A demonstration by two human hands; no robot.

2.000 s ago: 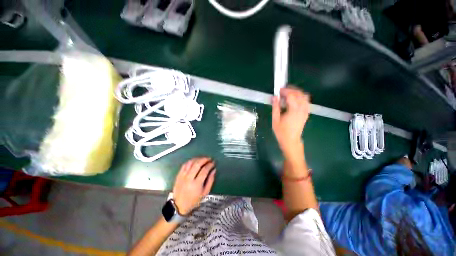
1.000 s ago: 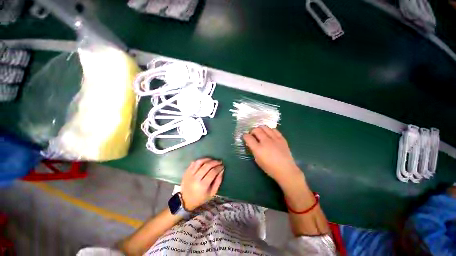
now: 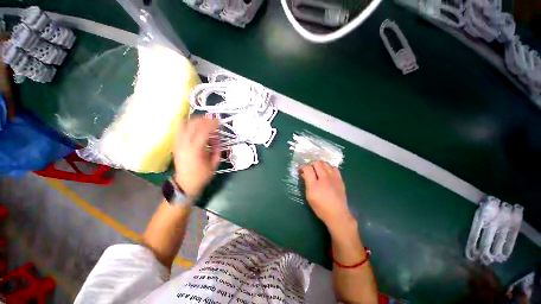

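A stack of white loop parts [image 3: 246,113] lies left of a loose flat pile of thin silvery strips [image 3: 314,149] on the green tabletop. My left hand [image 3: 199,148] is blurred at the left side of the loop stack and covers part of it; whether it grips a loop I cannot tell. My right hand [image 3: 323,184] is over the lower part of the strip pile, fingers bent down onto it. Whether it pinches a strip is too small to tell.
A shiny plastic bag with pale yellow content [image 3: 157,107] lies left of the stack. A pale strip [image 3: 368,147] runs along the green table. Grey-white parts [image 3: 38,47] stand far left, more loops [image 3: 495,231] right, one loop [image 3: 398,47] beyond. Blue clothing [image 3: 29,142] shows at left.
My left hand has moved from the table edge up and left to the loop stack. My right hand stays at the strip pile. The view has turned, showing more on the left.
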